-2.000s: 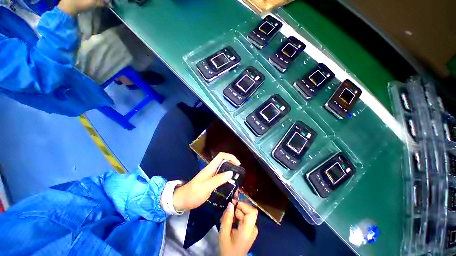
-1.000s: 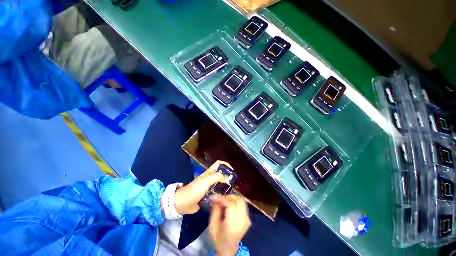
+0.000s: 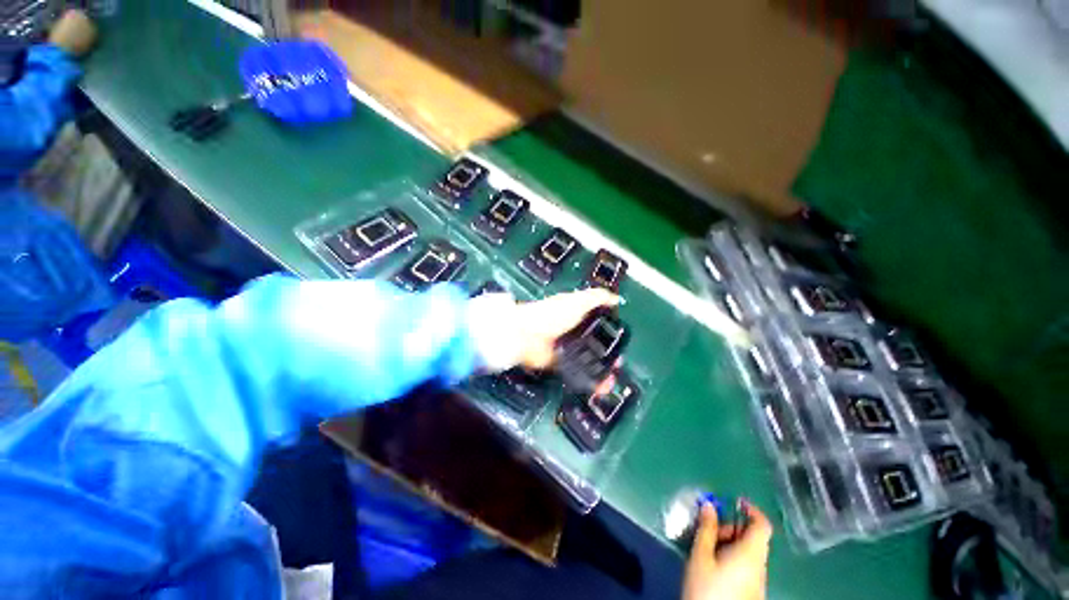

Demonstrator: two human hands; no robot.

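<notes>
My left hand [image 3: 545, 328] reaches over the clear blister tray [image 3: 583, 497] and grips a black device housing [image 3: 600, 340] with a pale-outlined square window. The held housing is above the tray's right end and blurred. Other black housings [image 3: 378, 232] sit in the tray's two rows; my sleeve and hand hide parts of the front row. My right hand [image 3: 727, 557] is at the bottom edge, partly cut off, beside a small blue-and-white clump [image 3: 683, 516]. Something small and dark shows between its fingertips; I cannot tell whether it is held.
Stacked blister trays with black units [image 3: 867, 410] stand at the right. A blue parts bin [image 3: 307, 82] and a black-handled tool [image 3: 199, 118] lie at the far left. An open carton [image 3: 516, 530] is below the bench edge. Another person's hand [image 3: 73, 33] shows at the upper left.
The view has turned, showing more of the far bench. My left hand has moved from above the lap to over the tray with the housing. My right hand has moved away to the clump.
</notes>
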